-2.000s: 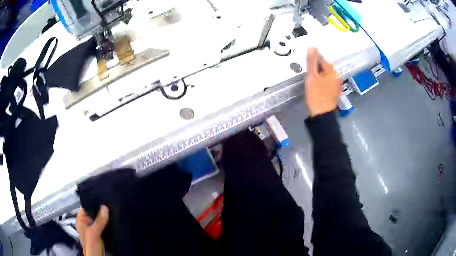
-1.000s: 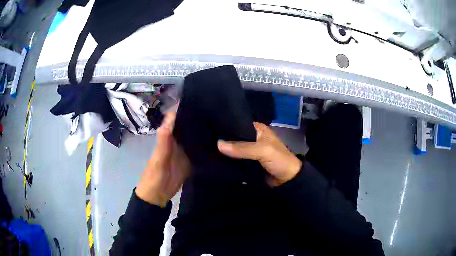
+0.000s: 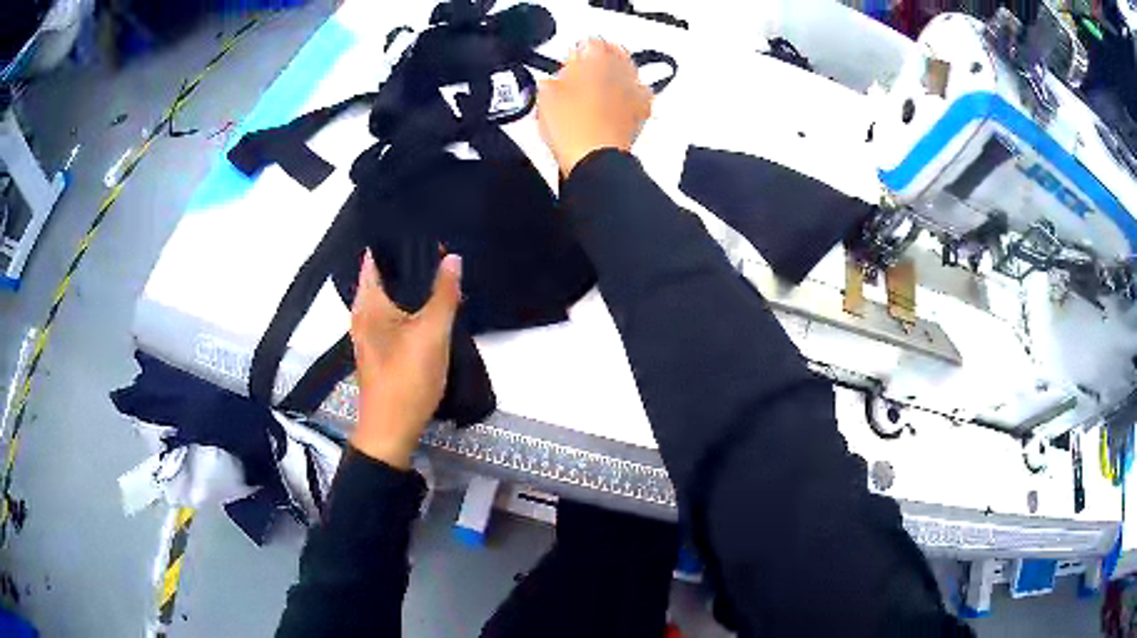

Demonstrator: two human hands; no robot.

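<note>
A tangled heap of black garment pieces [image 3: 486, 231] with strap-like loops lies at the left of the white table. My left hand [image 3: 405, 349] is at the heap's near side, with folded black cloth between its thumb and fingers. My right hand [image 3: 596, 106] is closed at the heap's far right edge, on a black strap [image 3: 657, 69] that shows as a loop beside it; its fingertips are partly hidden. A small white label [image 3: 505, 92] shows on the heap. A separate black panel [image 3: 773, 206] lies flat left of the machine's needle area.
The white and blue sewing machine [image 3: 966, 137] stands at the right, with brass tabs [image 3: 883, 293] and a metal bed plate [image 3: 860, 322] before it. A printed ruler [image 3: 561, 464] runs along the front edge. White and dark cloths [image 3: 206, 455] hang below the table's left edge.
Both hands have moved from over my lap up to the heap on the table. They have parted, my right hand reaching farther. The view has turned, bringing the heap and machine in.
</note>
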